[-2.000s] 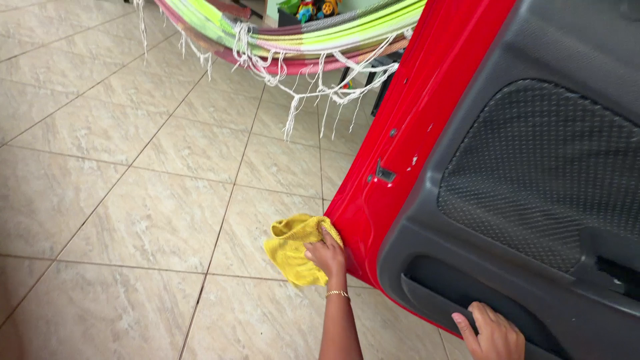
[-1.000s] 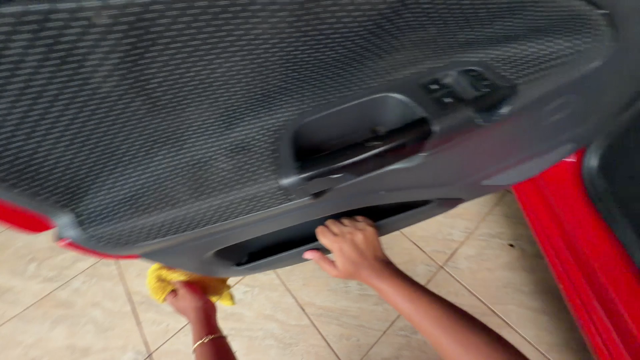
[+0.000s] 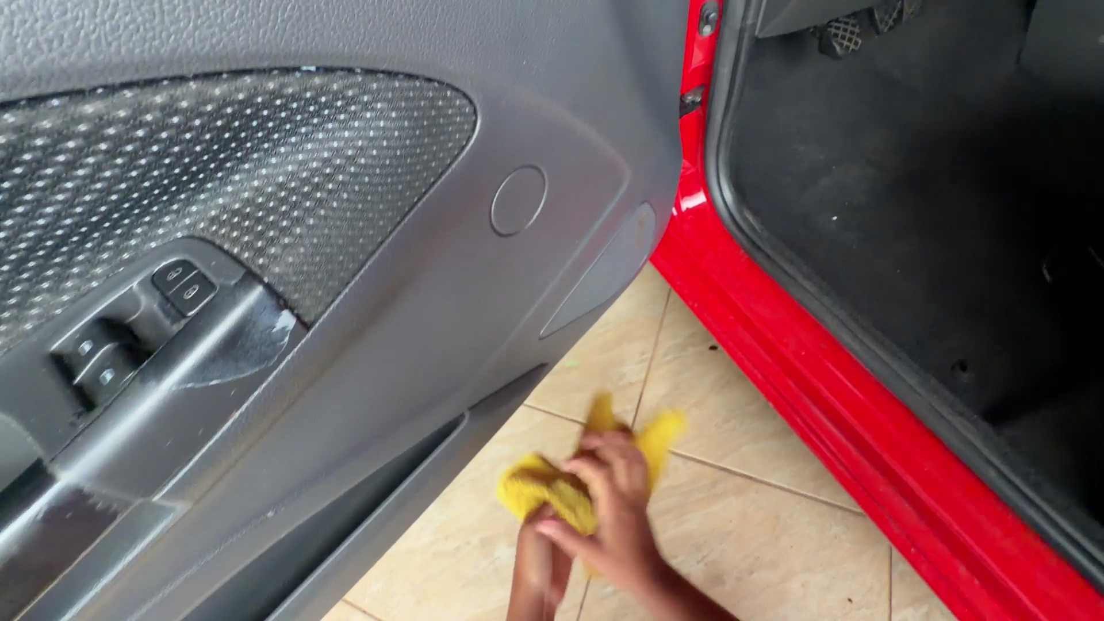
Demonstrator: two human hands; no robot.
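Observation:
Both my hands hold a yellow cloth (image 3: pixel 552 493) between the car door and the red sill, above the tiled floor. My left hand (image 3: pixel 542 539) grips it from below, partly hidden by the cloth and the other hand. My right hand (image 3: pixel 614 496) lies over the cloth with its fingers bent around it, slightly blurred. To the left stands the grey inner panel of the open car door (image 3: pixel 448 302), with its window switches (image 3: pixel 103 358) and a long door pocket (image 3: pixel 345 526).
A red door sill (image 3: pixel 776 371) with a black rubber seal runs diagonally at the right. Beyond it lie the dark car floor (image 3: pixel 880 216) and pedals (image 3: pixel 841 36). Beige floor tiles (image 3: pixel 742 543) show below the door.
My right hand has left the door pocket's edge and is now on the cloth with my left hand. The view has swung right, toward the door's hinge side.

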